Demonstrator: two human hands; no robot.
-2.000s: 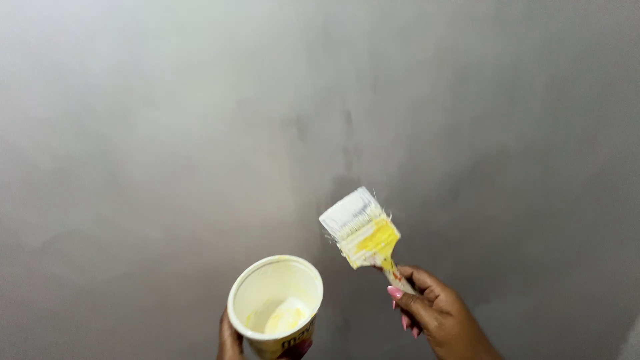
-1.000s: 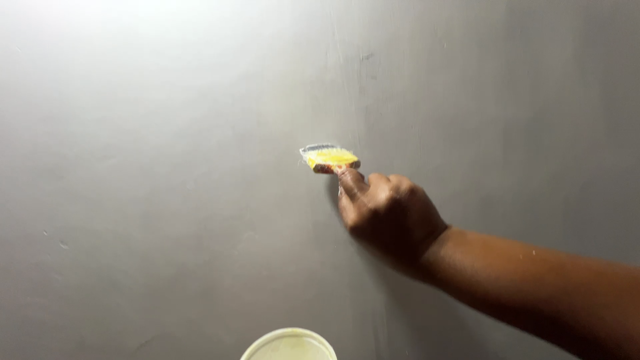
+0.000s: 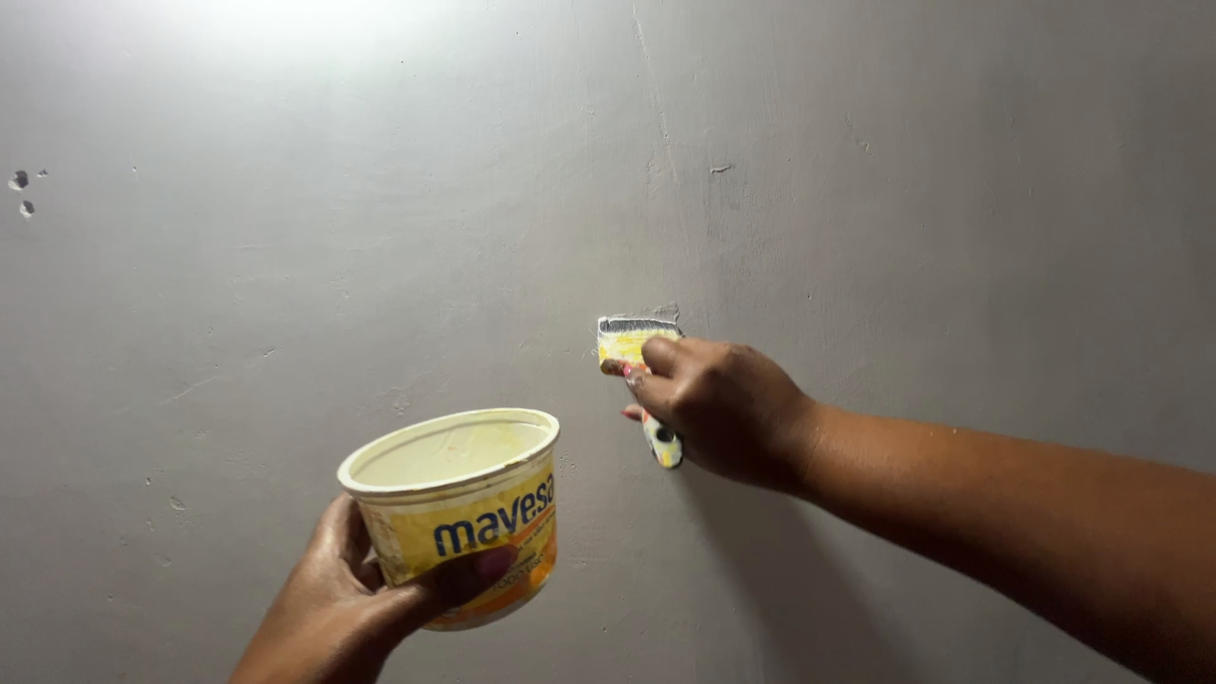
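My left hand (image 3: 370, 589) holds a yellow Mavesa plastic tub (image 3: 399, 541) at the lower left of centre, its thumb across the front. The tub is tilted a little, and its pale inner wall shows; its bottom is hidden. Right of and above the tub, my right hand (image 3: 727, 404) grips a flat paintbrush (image 3: 632, 347) by its paint-spotted handle. Yellow and white paint covers the brush, with a dark band near the bristle end. The bristles point up and lie at the wall (image 3: 532, 237).
The grey wall fills the view. Small holes (image 3: 21, 180) mark it at the far left, and a thin crack (image 3: 651, 85) runs down near the top middle. A chipped spot (image 3: 720, 169) lies above the brush. My right arm casts a shadow.
Two seconds ago the brush was held away from the wall with its white bristles showing; one second ago it was at the wall. The tub and my left hand have come further into view since then.
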